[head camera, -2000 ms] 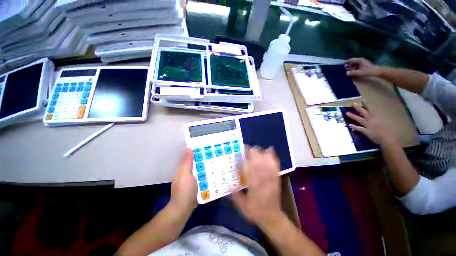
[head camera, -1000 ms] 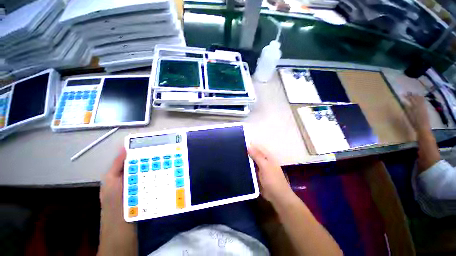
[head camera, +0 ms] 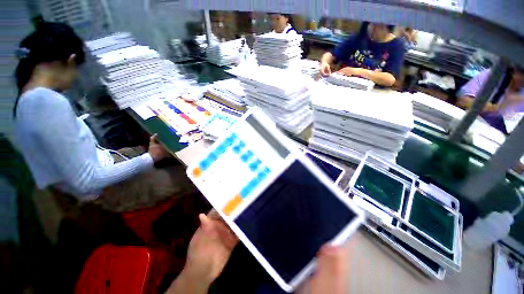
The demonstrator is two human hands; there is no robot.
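The white calculator with writing pad [head camera: 270, 198] is held up in front of me, tilted, its keys at the upper left and its dark panel at the lower right. Its blue, white and orange keys face me. My right hand [head camera: 330, 270] grips the panel's lower right edge, slightly blurred and cut off by the picture's bottom. My left hand [head camera: 211, 247] is at the lower left edge, below the orange key; its fingertips are partly hidden behind the unit, so its hold is unclear.
Front housings with green boards [head camera: 402, 207] are stacked at right, beside a white squeeze bottle [head camera: 488, 229]. Tall white piles [head camera: 359, 118] stand behind. A seated person [head camera: 69, 138] is at left, near a red stool [head camera: 115, 270]. Other people sit further back.
The view has swung left, bringing in the piles and people. The calculator has gone from nearly level to steeply tilted and is raised. My left hand has shifted to its lower edge.
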